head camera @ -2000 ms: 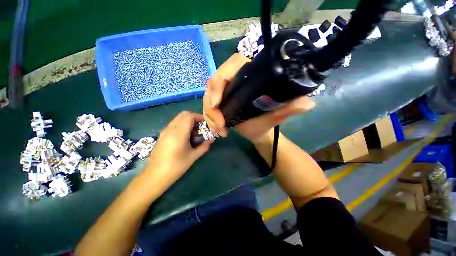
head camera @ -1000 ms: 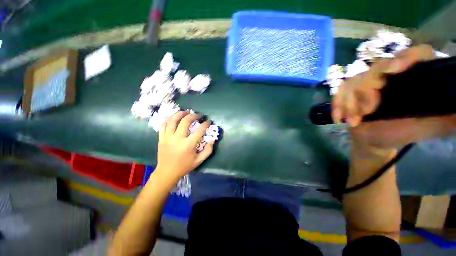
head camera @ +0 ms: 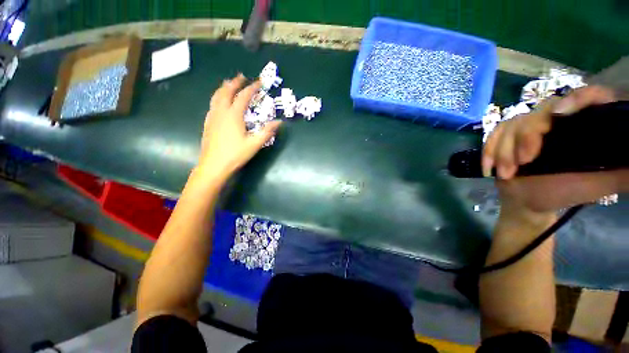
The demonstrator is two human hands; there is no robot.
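My left hand is over the left side of a small pile of white plastic inserts on the dark green bench. Its fingers and thumb are spread around some pieces, and part of the pile is hidden by it. My right hand grips the black electric screwdriver, which lies sideways with its dark nose pointing left above the bench. The nose touches no insert. The tool's rear end is cut off by the right edge.
A blue tray of tiny screws stands at the back. More white inserts lie right of it. A cardboard box of small silver pieces and a white card are at left. Below the bench edge, a blue bin holds white pieces; a red bin is beside it.
The view has swung left. My left hand has left the screwdriver nose and moved to the left pile, then farther back along it. Fewer inserts lie there. My right hand still holds the screwdriver.
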